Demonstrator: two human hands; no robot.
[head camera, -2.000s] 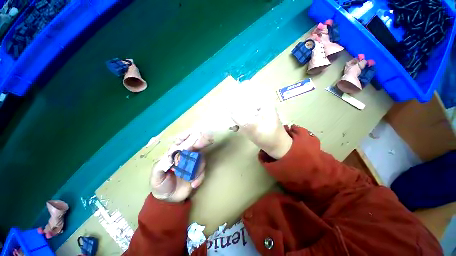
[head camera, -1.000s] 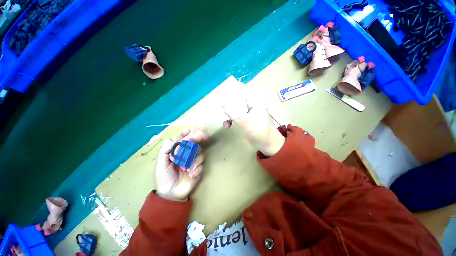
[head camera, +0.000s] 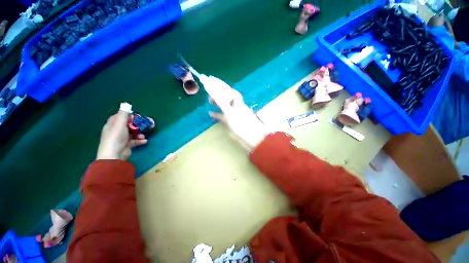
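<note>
My left hand (head camera: 117, 134) is over the green belt at the left, its fingers closed on a dark blue handbag piece (head camera: 142, 123) with a red-pink part beside it. A small whitish piece shows above the fingers; what it belongs to is unclear. My right hand (head camera: 237, 114) grips a white glue bottle (head camera: 220, 91) near the belt's edge, its thin nozzle pointing up and left. A peach figurine body (head camera: 190, 85) with a blurred blue handbag piece lies on the belt close to the nozzle.
Bodies with handbags stand on the cardboard mat (head camera: 205, 190) at right, near a label packet (head camera: 302, 120) and a knife (head camera: 353, 132). A blue bin (head camera: 378, 107) holds black parts; another (head camera: 110, 41) holds dark pieces. More bodies lie lower left and far up the belt. Part of a person shows upper right.
My left hand has moved up and left from the mat to over the belt with the handbag piece. My right hand has moved slightly left; the glue bottle now shows clearly. The belt figurine appears farther right.
</note>
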